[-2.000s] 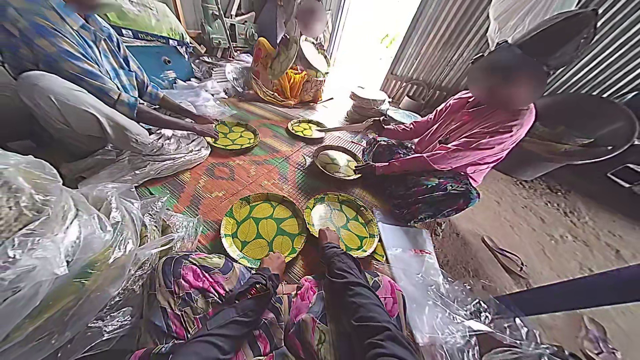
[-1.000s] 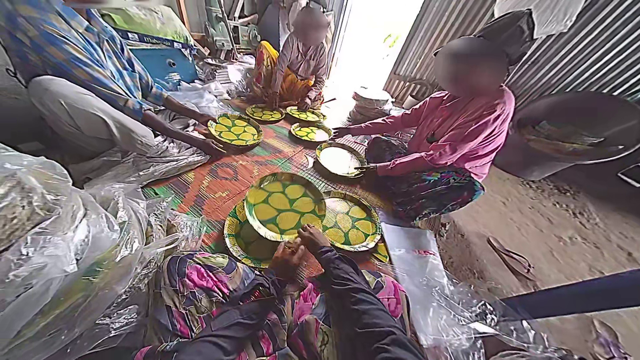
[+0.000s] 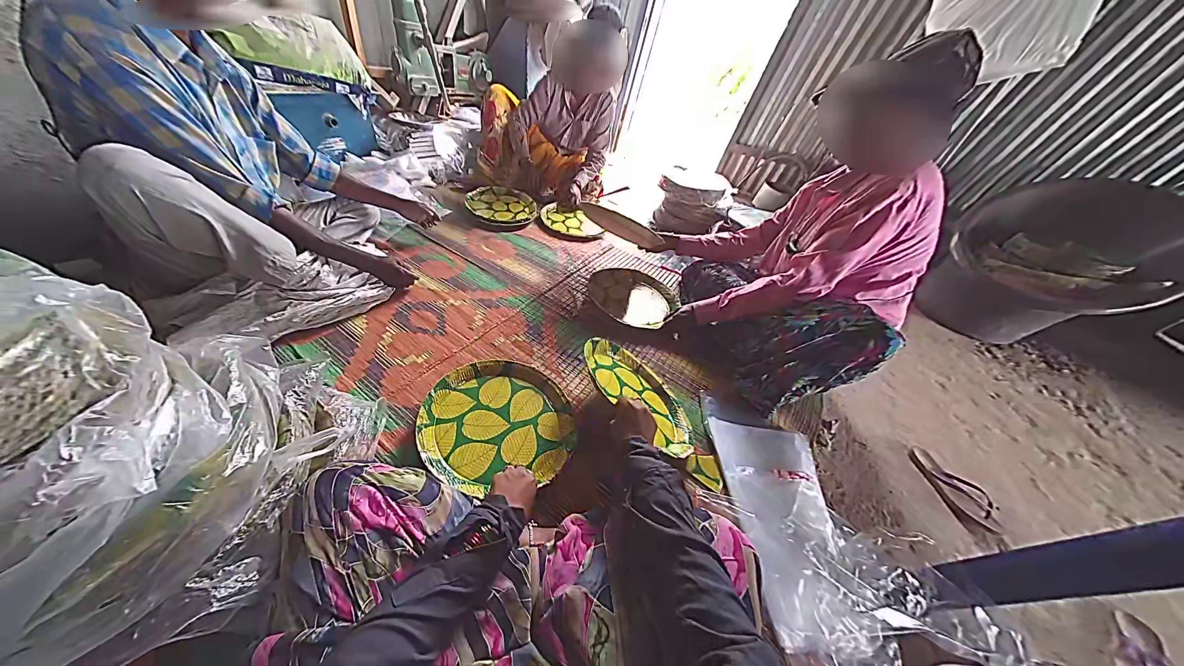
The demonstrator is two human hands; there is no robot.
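A round green plate with yellow leaf shapes point(image 3: 483, 425) lies on the woven mat just in front of my lap. My left hand point(image 3: 516, 487) is at its near rim, fingers curled on the edge. To the right, a second leaf-patterned plate point(image 3: 624, 377) stands tilted, its near edge in my right hand point(image 3: 633, 421). Part of another patterned piece point(image 3: 706, 470) shows below it. Farther off, a person in a pink top holds a plate point(image 3: 618, 225) by its rim and has the other hand at a dark-rimmed plate point(image 3: 633, 298) on the mat.
Clear plastic bags point(image 3: 176, 462) heap at the left, and a clear plastic sheet point(image 3: 768, 481) lies at the right. People sit around the woven mat point(image 3: 435, 319). Two patterned plates point(image 3: 500, 205) are by the far person. A large dark basin point(image 3: 1054, 250) and a sandal point(image 3: 953, 486) are at the right.
My hands have moved apart; one second ago they were together at a plate raised over the others. The person at the left no longer holds a plate. The person in pink has lifted one.
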